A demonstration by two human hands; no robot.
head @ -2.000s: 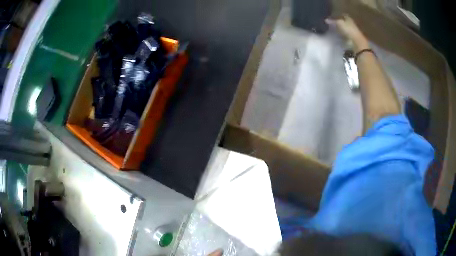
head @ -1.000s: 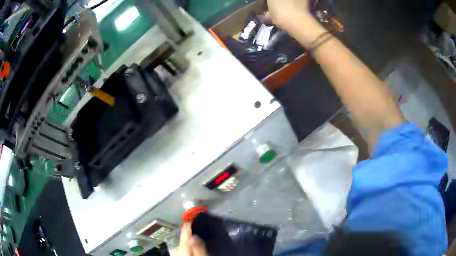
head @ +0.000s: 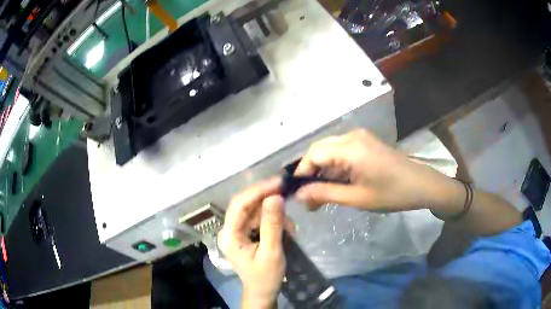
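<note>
My left hand (head: pixel 257 232) holds a black housing shell (head: pixel 302 274) over my lap, in front of the machine; the shell is tilted and partly hidden by the fingers. My right hand (head: pixel 356 175) pinches a small dark piece (head: pixel 293 181), seemingly a strip panel, at the shell's upper end. The fingertips of both hands meet there and hide most of the piece. The black fixture (head: pixel 181 81) on the white machine top (head: pixel 241 133) has silver screws and something dark and glossy in its recess.
The orange-brown parts bin (head: pixel 417 51) with dark bagged pieces is beyond the machine. A large carton (head: pixel 501 130) with dark shells on white sheets is at the right. Clear plastic film (head: pixel 356 235) hangs at the machine front. A green button (head: pixel 171 239) is at the front left.
My right hand has come back from the parts bin and meets my left hand, now with a small dark piece. The shell has turned more upright. The view has shifted, showing the fixture nearer the top.
</note>
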